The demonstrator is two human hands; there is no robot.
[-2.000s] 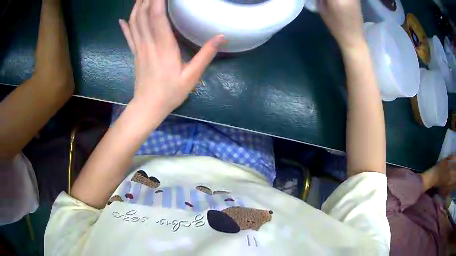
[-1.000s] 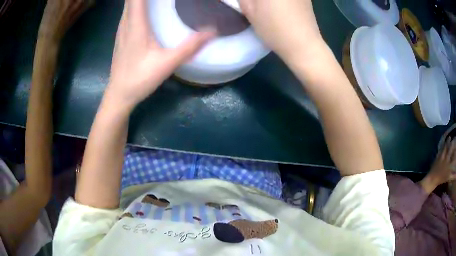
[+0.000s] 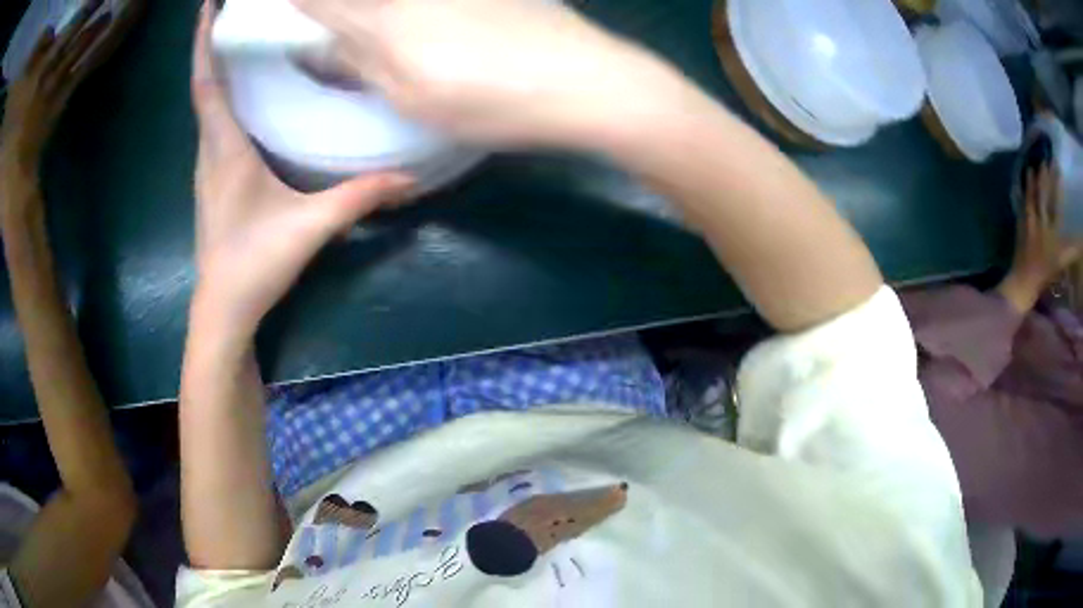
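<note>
A round white housing [image 3: 344, 133] sits on the dark green table at the upper left, partly covered by my hands. My left hand [image 3: 255, 220] is spread along its left and near side, with the thumb on the near rim. My right hand [image 3: 410, 54] is blurred and lies over its top, with a white cloth [image 3: 255, 26] at the fingers. The housing's far side is hidden or out of the picture.
White tubs on brown bases stand at the upper right, one large [image 3: 819, 71] and one smaller [image 3: 971, 89]. Another person's hand [image 3: 48, 89] holds a white part at the far left. A person's hand [image 3: 1043, 244] touches a white part at the right edge.
The view has turned, and the housing and my hands now appear further left. My right hand has moved from the housing's right side across its top. The neighbour's hand at left now touches a white part.
</note>
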